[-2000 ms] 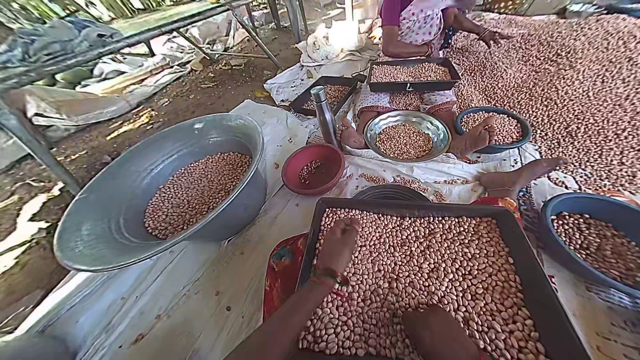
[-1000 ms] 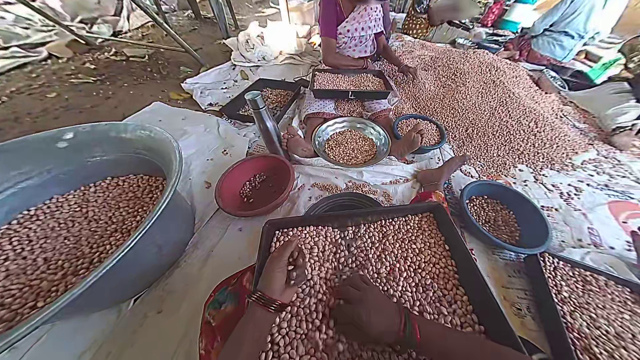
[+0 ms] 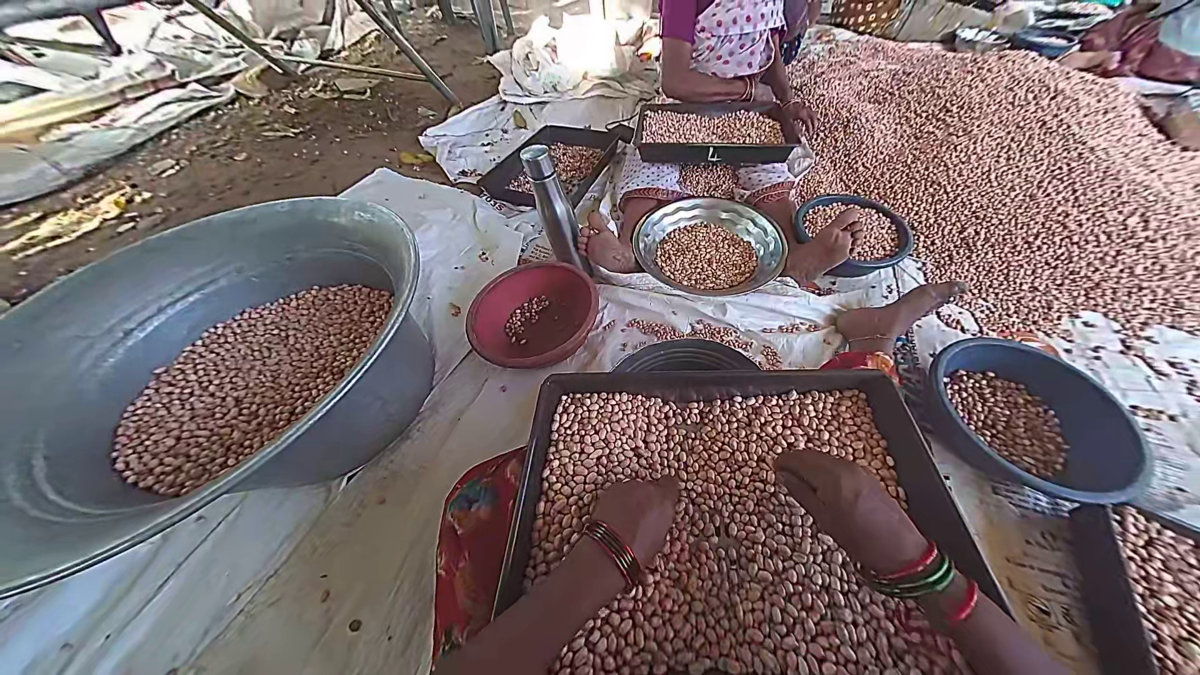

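A black rectangular tray [image 3: 712,382] full of pinkish shelled peanuts [image 3: 731,581] lies in front of me. Dark bangles circle the wrist of my left hand [image 3: 637,516], which rests on the nuts left of the tray's middle, its fingertips partly hidden. Red and green bangles are on my right wrist; my right hand [image 3: 844,497] touches the nuts at the right half, fingers pointing up and left. Whether either hand holds any nuts cannot be told. Bare nuts lie between the two hands.
A large metal tub [image 3: 403,375] of nuts stands left, a red bowl [image 3: 562,328] beyond the tray, a blue-grey basin [image 3: 1116,441] right. Opposite, a person sits behind a steel bowl [image 3: 769,234], a steel bottle [image 3: 555,206] and another tray [image 3: 712,153]. A nut heap [image 3: 1012,169] spreads behind.
My hands, close together a second ago, are now farther apart on the nuts; the right hand has moved to the right. The seated person's hand has drawn back from the heap to the tray.
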